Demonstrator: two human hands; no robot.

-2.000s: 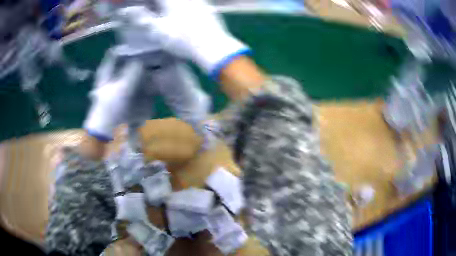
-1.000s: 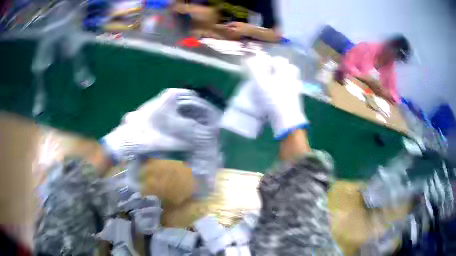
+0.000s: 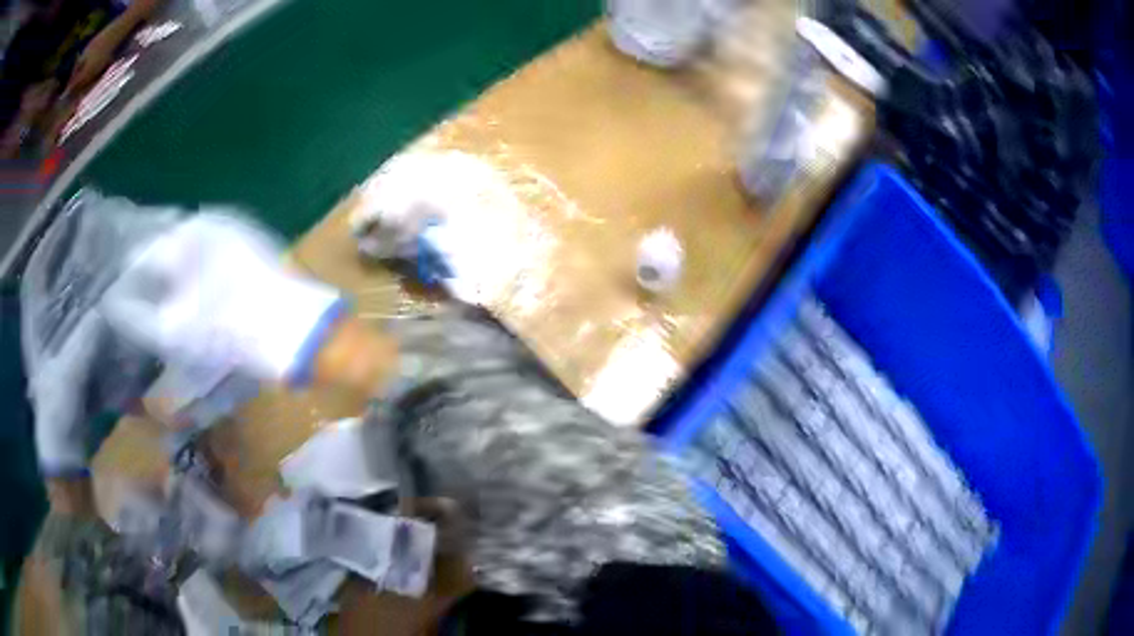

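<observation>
The view is blurred. A pale grey figure lower body (image 3: 77, 255) is at the far left, partly covered by my gloves. My left hand (image 3: 60, 416), in a white blue-cuffed glove, is at its near side by the left edge and seems to grip it. My right hand (image 3: 224, 286), gloved the same way, lies against the figure; its fingers are not clear. Loose light-grey waist inserts (image 3: 342, 528) lie piled below my hands. A white-wrapped bundle with a blue band, seemingly the padded hammer (image 3: 404, 230), lies just beyond my right forearm.
A small white rounded piece (image 3: 659, 258) lies on the shiny brown bench (image 3: 560, 112). A deep blue crate (image 3: 995, 373) at right holds rows of small grey-white parts (image 3: 846, 472). Blurred grey pieces (image 3: 777, 137) stand at the far bench end. The green belt (image 3: 336, 93) runs behind.
The view has swung right, bringing in the crate and bench end. The figure and both hands now appear farther left. The insert seen in my right hand a second ago is no longer distinguishable.
</observation>
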